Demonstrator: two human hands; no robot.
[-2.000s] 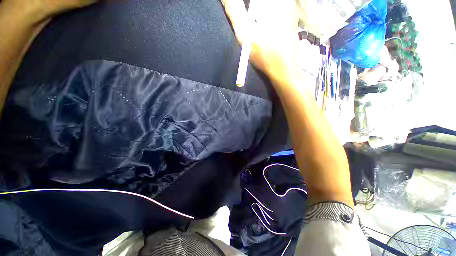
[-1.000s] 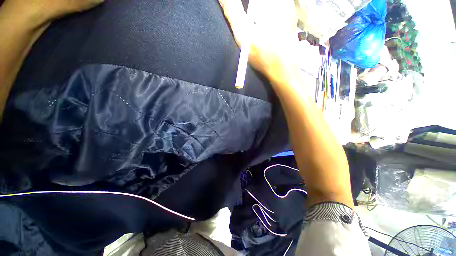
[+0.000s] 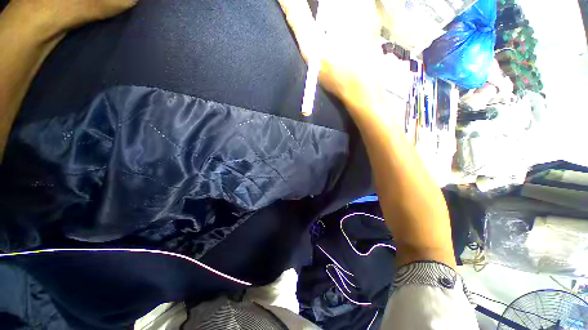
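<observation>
A dark navy garment (image 3: 193, 45) covers my lap, matte at the top. Its shiny, wrinkled lining (image 3: 148, 161), partly quilted with stitch lines, lies across the middle. A thin white piping line (image 3: 129, 249) runs along a dark edge below it. My left hand (image 3: 97, 8) rests at the garment's upper left, cut off by the top edge; its fingertips are hidden. My right hand (image 3: 316, 38) is at the garment's upper right, overexposed and cut off at the top. A slim white stick (image 3: 311, 93) sticks out from under it toward me; the fingers' grip on it is not clear.
Dark pieces with white lines (image 3: 351, 258) lie below my right forearm. Thin pens and tools (image 3: 419, 106) are on the white tabletop at right. A blue plastic bag (image 3: 461, 55), green-tipped cones (image 3: 523, 58), clear-wrapped bundles (image 3: 554, 242) and a fan (image 3: 545, 312) stand farther right.
The garment and lining have shifted slightly downward. The white stick and my right hand have moved very slightly left. My left hand has moved slightly right since the oldest frame.
</observation>
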